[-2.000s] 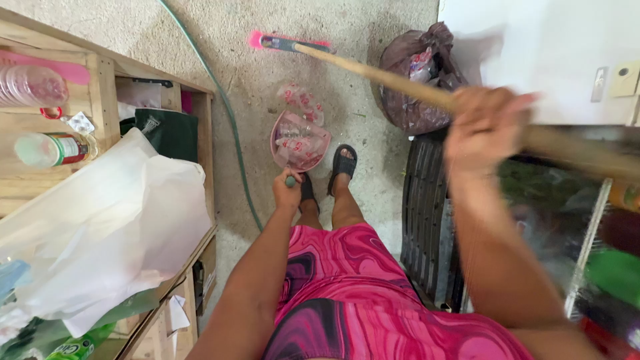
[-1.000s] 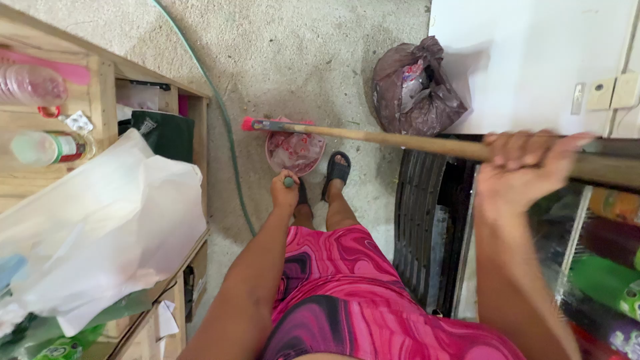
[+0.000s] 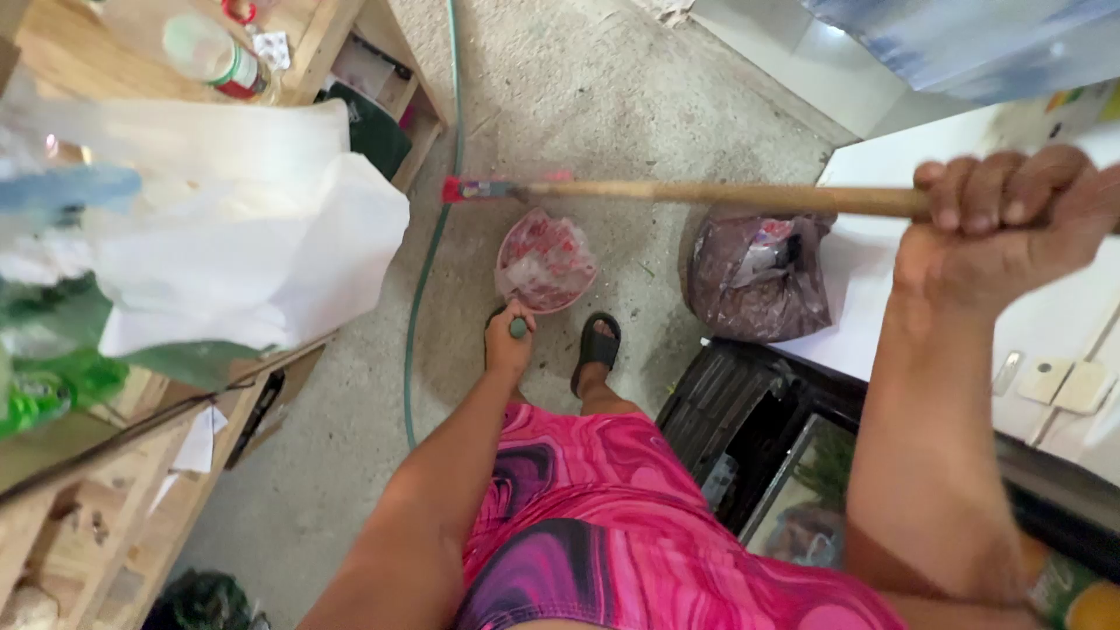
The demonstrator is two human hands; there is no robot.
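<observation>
My right hand (image 3: pixel 997 219) grips the wooden handle of a broom (image 3: pixel 717 192) raised at the right. Its pink-edged head reaches left over the floor, just beyond the dustpan, and is blurred. Low in front of my feet, my left hand (image 3: pixel 509 339) is closed on the dark green upright handle of a pink dustpan (image 3: pixel 500 278). Crumpled clear plastic with red print (image 3: pixel 551 258) fills the pan. Whether the bristles touch the floor cannot be seen.
A green hose (image 3: pixel 422 289) runs along the concrete floor at left, beside a wooden shelf (image 3: pixel 324 52) with bottles and white sheeting. At right are a dark plastic bag (image 3: pixel 757 284), a white cabinet (image 3: pixel 875 297) and a black slatted panel (image 3: pixel 726 385).
The printed plastic partly outside the dustpan two seconds ago now lies in it. The broom head has moved from over the pan to beyond it. The view has turned.
</observation>
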